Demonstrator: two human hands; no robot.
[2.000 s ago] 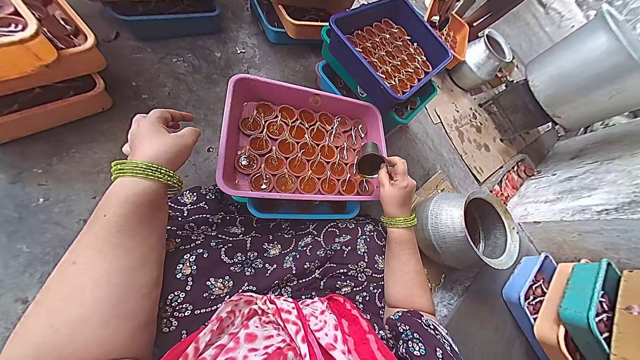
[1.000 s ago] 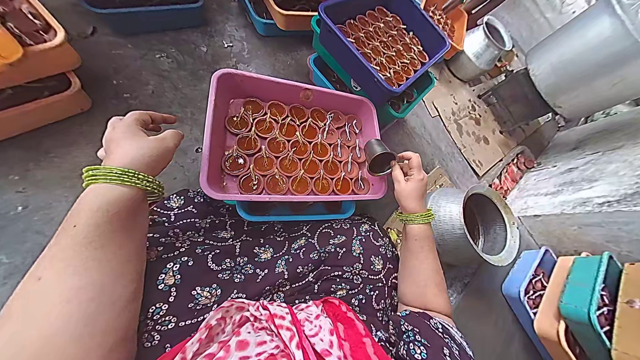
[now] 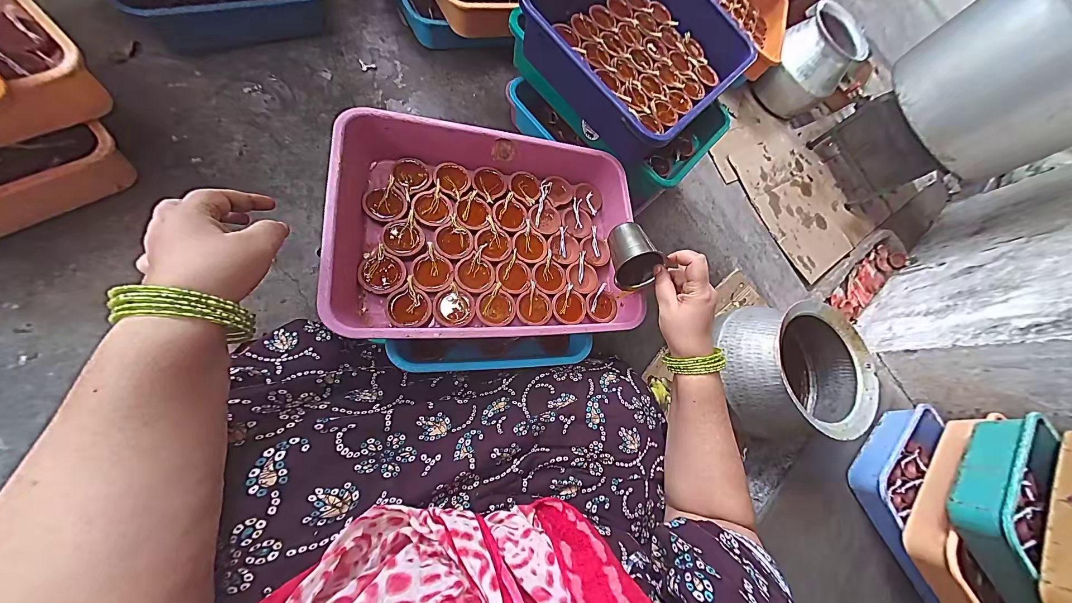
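A pink plastic tub (image 3: 481, 138) stands in front of me, holding rows of small round clay lamps (image 3: 453, 240) with cotton wicks. Most lamps hold orange-brown liquid; several along the right side look unfilled, with white wicks. My right hand (image 3: 688, 303) grips a small metal cup (image 3: 636, 255) by its rim, tilted over the tub's right edge, mouth facing down toward the near right. My left hand (image 3: 209, 243) hangs left of the tub, fingers loosely curled and apart, holding nothing. Beneath the pink tub shows the rim of a blue tub (image 3: 490, 356).
A hammered metal pot (image 3: 762, 368) lies open-mouthed beside my right forearm. Behind it are cardboard (image 3: 796, 205) and a large metal vessel (image 3: 988, 79). A purple tub (image 3: 578, 92) of filled lamps tops a stack at the back. Orange tubs (image 3: 63, 180) stand left, more tubs (image 3: 992, 477) lower right.
The cup in my right hand has tilted differently and now sits over the tub's right rim. Lamps near the tub's near right corner hold more liquid than before. My left hand stays left of the tub.
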